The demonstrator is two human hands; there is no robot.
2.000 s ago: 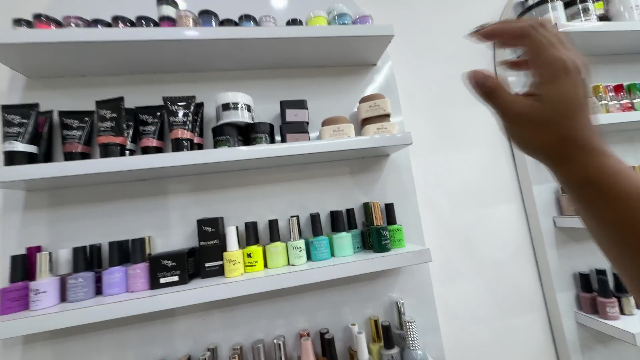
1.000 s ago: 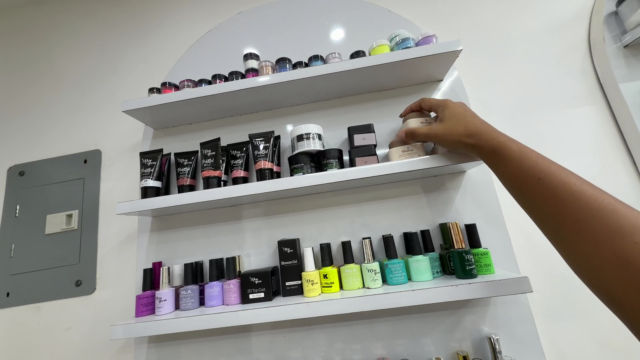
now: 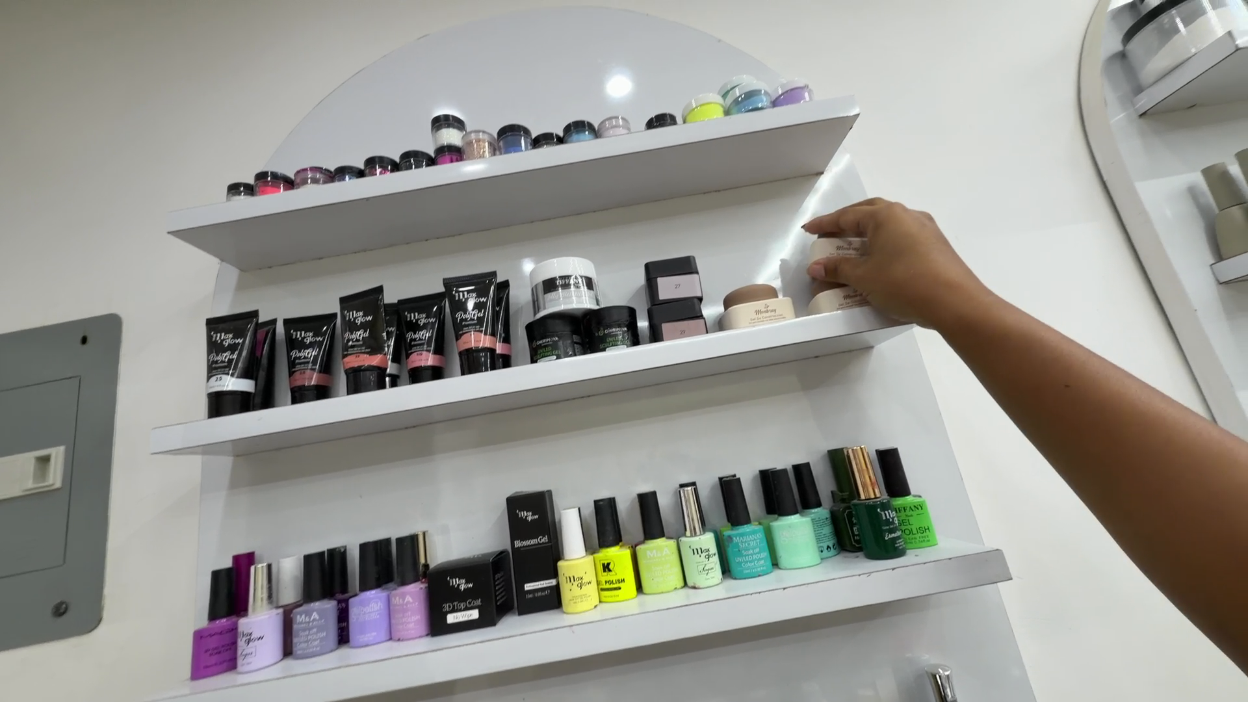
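Note:
My right hand (image 3: 892,255) reaches in from the right to the right end of the middle shelf (image 3: 546,385). Its thumb and fingers close around a cream jar (image 3: 840,248), which sits on top of another cream jar (image 3: 838,299). Part of both jars is hidden by the hand. Just left of them stands a cream jar with a brown lid (image 3: 759,310), then two stacked black boxes with pinkish labels (image 3: 680,288). My left hand is out of view.
Small pots (image 3: 514,138) line the upper shelf (image 3: 517,185). Black tubes (image 3: 363,341) and black and white jars (image 3: 565,283) share the middle shelf. Nail polish bottles (image 3: 748,531) and black boxes (image 3: 534,551) fill the lower shelf (image 3: 604,624). A grey electrical panel (image 3: 88,419) is at left.
Two seconds ago my right hand was raised in the air, away from the shelf; now it is on the stacked cream jars. The view has shifted.

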